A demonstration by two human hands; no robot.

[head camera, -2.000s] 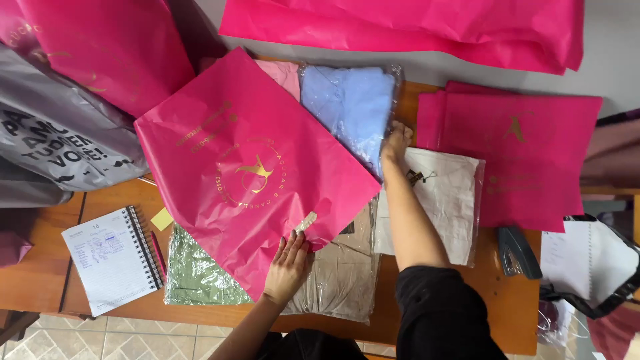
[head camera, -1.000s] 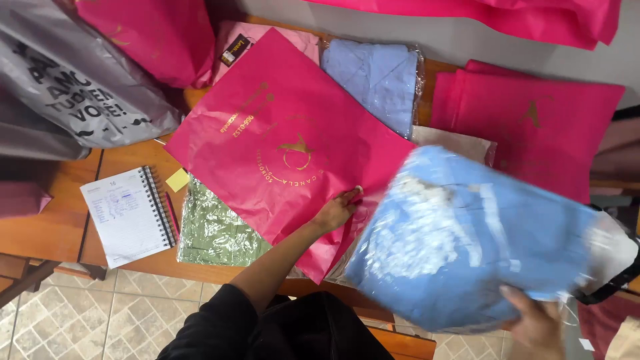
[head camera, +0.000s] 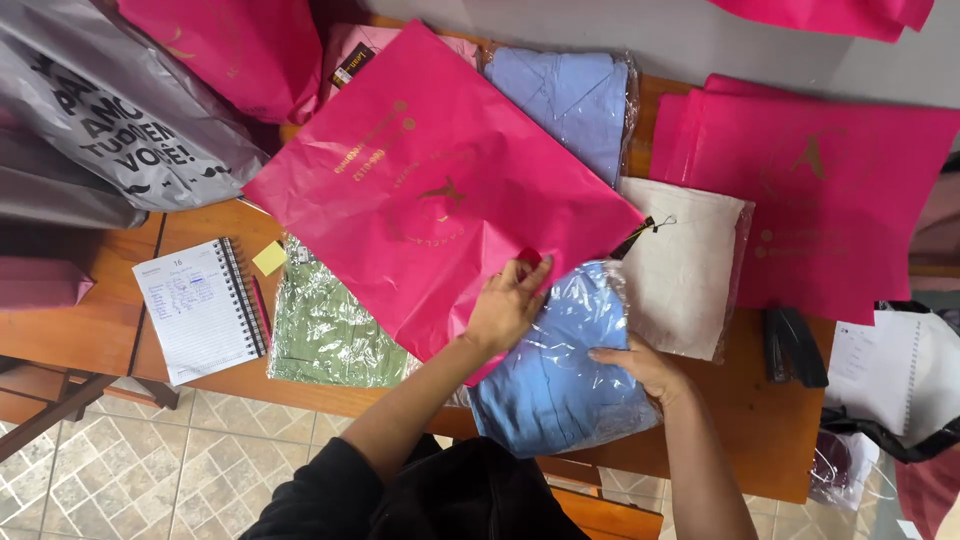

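My left hand (head camera: 510, 304) pinches the lower edge of a pink plastic bag (head camera: 450, 180) with gold print, which lies flat and slanted over packed garments. Just right of it, my right hand (head camera: 637, 364) grips the side of a folded blue garment in clear plastic (head camera: 562, 360), whose upper left part meets the bag's edge. Around the bag lie a green garment in clear plastic (head camera: 330, 330), another blue packed garment (head camera: 562, 97), a white packed garment (head camera: 679, 270) with a black tag, and a pink garment (head camera: 457, 49) partly covered by the bag.
More pink bags (head camera: 817, 195) are stacked at the right, above a black stapler (head camera: 793, 349). At the left are a spiral notebook with handwriting (head camera: 199, 311), a yellow sticky note (head camera: 269, 258) and a pencil (head camera: 260, 304). A printed grey bag (head camera: 112, 112) and a filled pink bag (head camera: 240, 60) stand upper left.
My right hand has brought the blue packet from the right to the pink bag's lower edge. My left hand stays at the bag. Two seconds ago my right hand was by the packets at the upper right.
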